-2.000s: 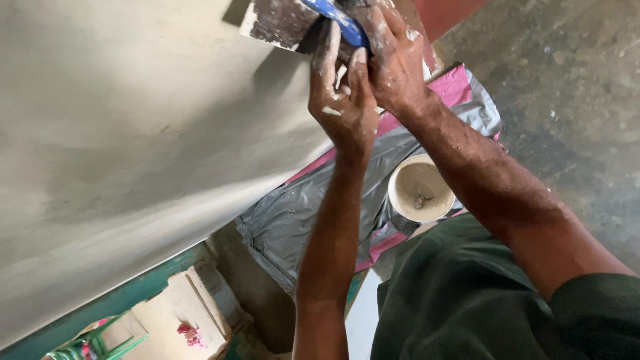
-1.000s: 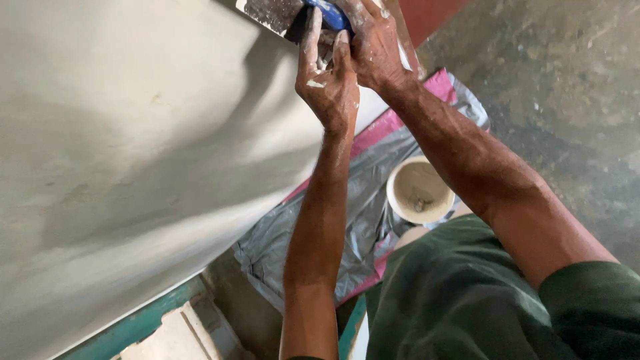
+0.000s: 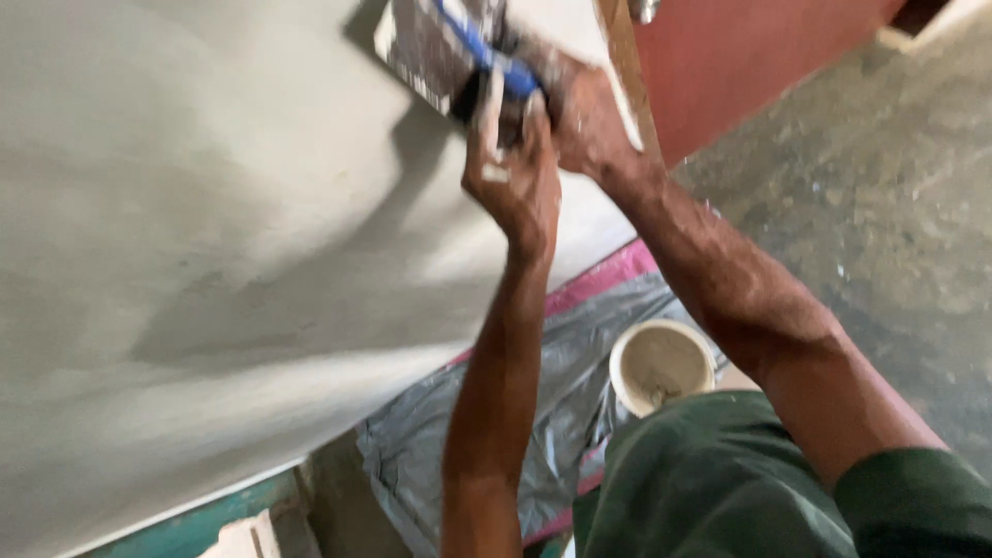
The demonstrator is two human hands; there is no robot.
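Observation:
A wide metal plastering blade (image 3: 422, 58) with a blue handle (image 3: 484, 54) lies against the pale plastered wall (image 3: 194, 194) at the top of the view. My left hand (image 3: 515, 170) has its fingers on the lower end of the blue handle. Close beside it, my right hand (image 3: 577, 112) is wrapped around the tool, partly blurred and its fingers mostly hidden. White filler is smeared on both hands. A white bucket (image 3: 620, 372) with greyish paste in it stands below, between my forearms and my green shirt.
Grey and pink plastic sheeting (image 3: 573, 380) covers the floor along the wall's foot. A brown wooden edge (image 3: 639, 93) borders the wall, with a red surface (image 3: 736, 62) beyond. Speckled concrete floor (image 3: 876, 209) spreads to the right. A pale broken-edged object (image 3: 244, 539) sits at the lower left.
Both hands and the tool appear lower in the view than one second ago, and more of the blade and wooden edge shows. The view itself has shifted somewhat.

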